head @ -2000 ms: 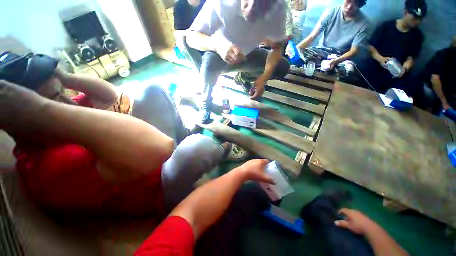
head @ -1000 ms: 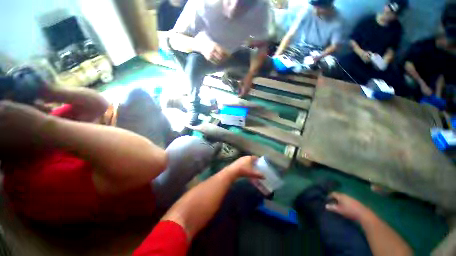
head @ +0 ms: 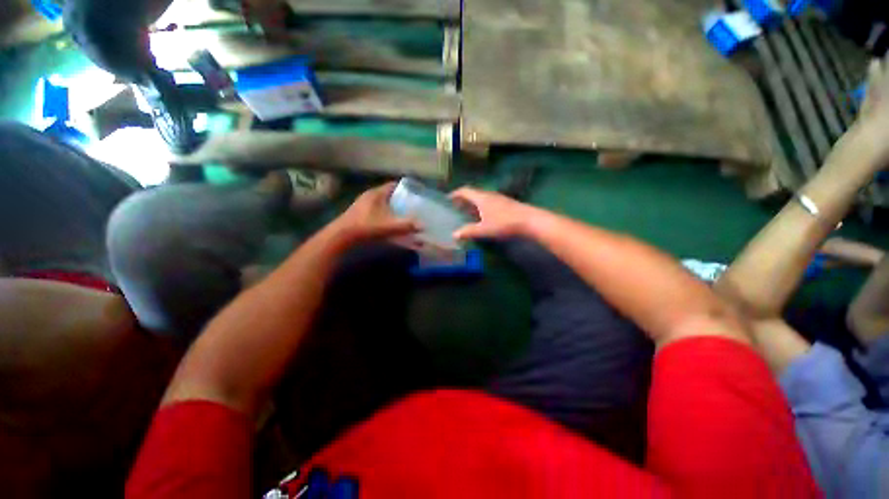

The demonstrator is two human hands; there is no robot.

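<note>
A whitish inner tray (head: 427,211) is held above my lap, tilted, between my two hands. My left hand (head: 378,213) grips its left side. My right hand (head: 487,213) has its fingers on its right side. A blue open box base (head: 447,264) is just below the tray, between my legs. The view is blurred, so details of the tray cannot be told.
A blue and white product box (head: 280,90) lies on the wooden pallet (head: 312,153) ahead on the left. A plywood board (head: 604,78) is ahead. More blue and white boxes (head: 731,31) are at the upper right. A neighbour's knee (head: 185,239) is at left, another person's arm (head: 780,239) at right.
The view has tipped down and turned right. My right hand has left my right leg and now touches the tray with my left hand, which held it alone before.
</note>
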